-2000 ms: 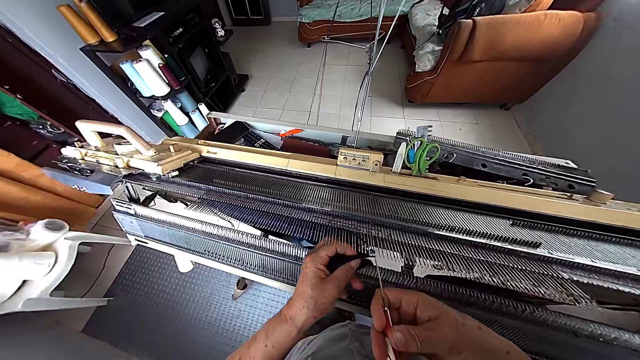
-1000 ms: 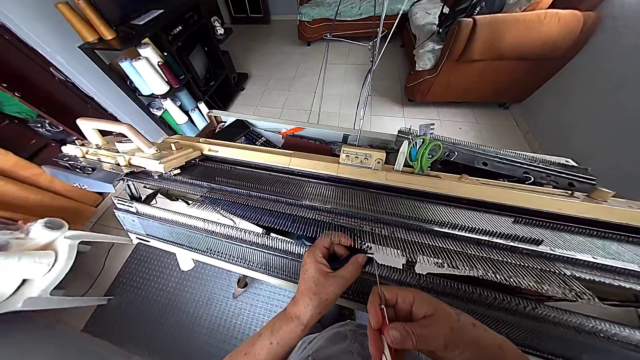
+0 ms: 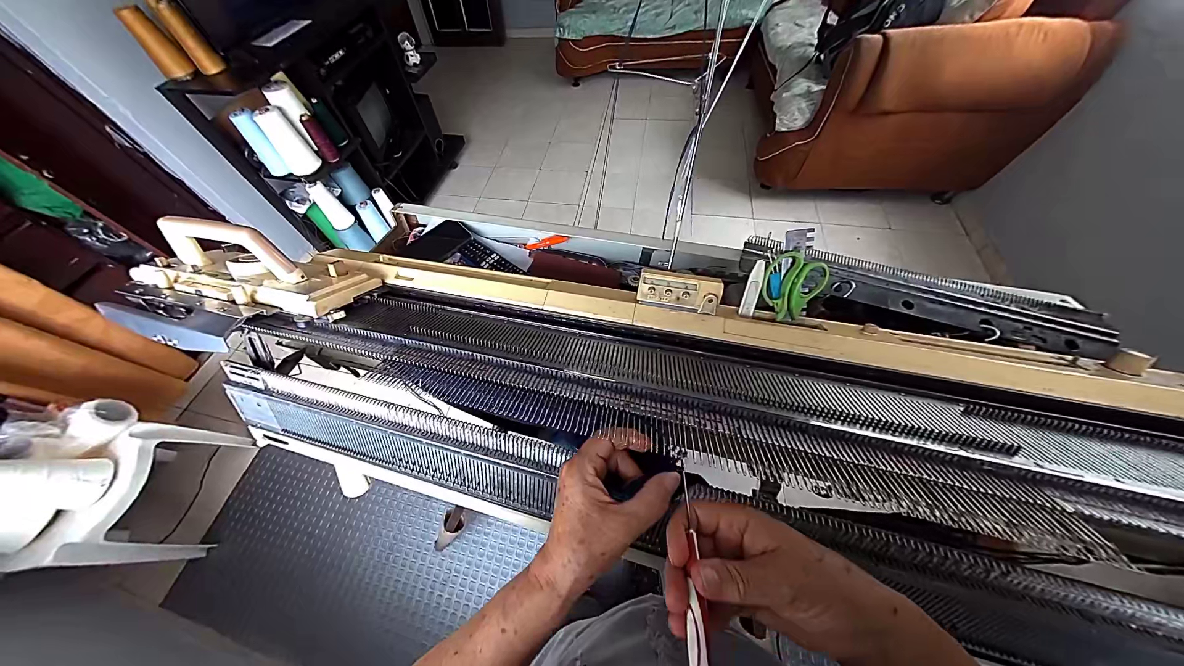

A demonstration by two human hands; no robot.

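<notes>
A knitting machine with two needle beds spans the view; its back needle bed [image 3: 592, 356] runs behind my hands and its front needle bed [image 3: 388, 453] lies nearer me. My left hand [image 3: 606, 504] pinches dark blue knitted fabric [image 3: 659, 462] between the beds. Close on its right, my right hand [image 3: 740, 569] holds a thin metal-tipped hand tool with a red and white handle [image 3: 696, 601], seemingly a latch hook. Its tip points up at the fabric edge by the needles; the exact contact is too small to tell.
The machine's carriage [image 3: 245, 273] sits at the far left end. Green-handled scissors [image 3: 794, 287] stand on the back rail beside a row counter [image 3: 680, 291]. A white plastic chair [image 3: 120, 490] holding yarn cones is at left. Yarn strands rise from the tension mast [image 3: 698, 120].
</notes>
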